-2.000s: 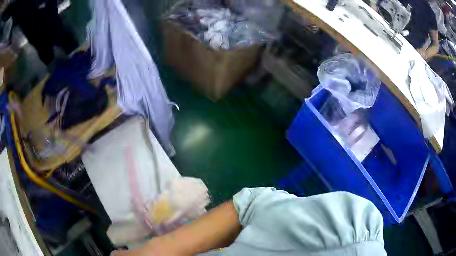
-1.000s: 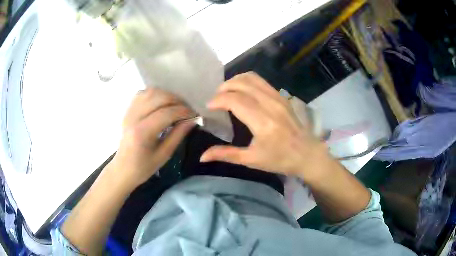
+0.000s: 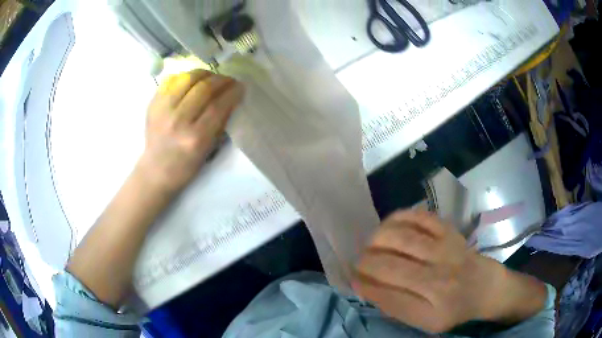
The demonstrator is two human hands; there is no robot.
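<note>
A pale grey-beige fabric piece (image 3: 310,145) runs from the sewing machine (image 3: 191,26) at the top, over the table's front edge, towards my lap. My left hand (image 3: 188,119) grips the fabric's left edge close beside the presser foot area, its fingertips lit yellow by the lamp. My right hand (image 3: 419,270) is blurred and grips the fabric's near end, beyond the table edge. The needle itself is hidden behind the hand and the machine head.
Black scissors (image 3: 398,26) lie right of the machine head. Curved grey pieces (image 3: 36,152) lie flat at the far left. A printed ruler (image 3: 455,79) runs along the front table edge. A white surface with pink and grey cloth pieces (image 3: 505,212) is below the table at right.
The wearer's view has turned from the floor and blue bin to the machine table. Since one second ago, the fabric is stretched out longer towards me, my left hand nearer the machine, my right hand lower right.
</note>
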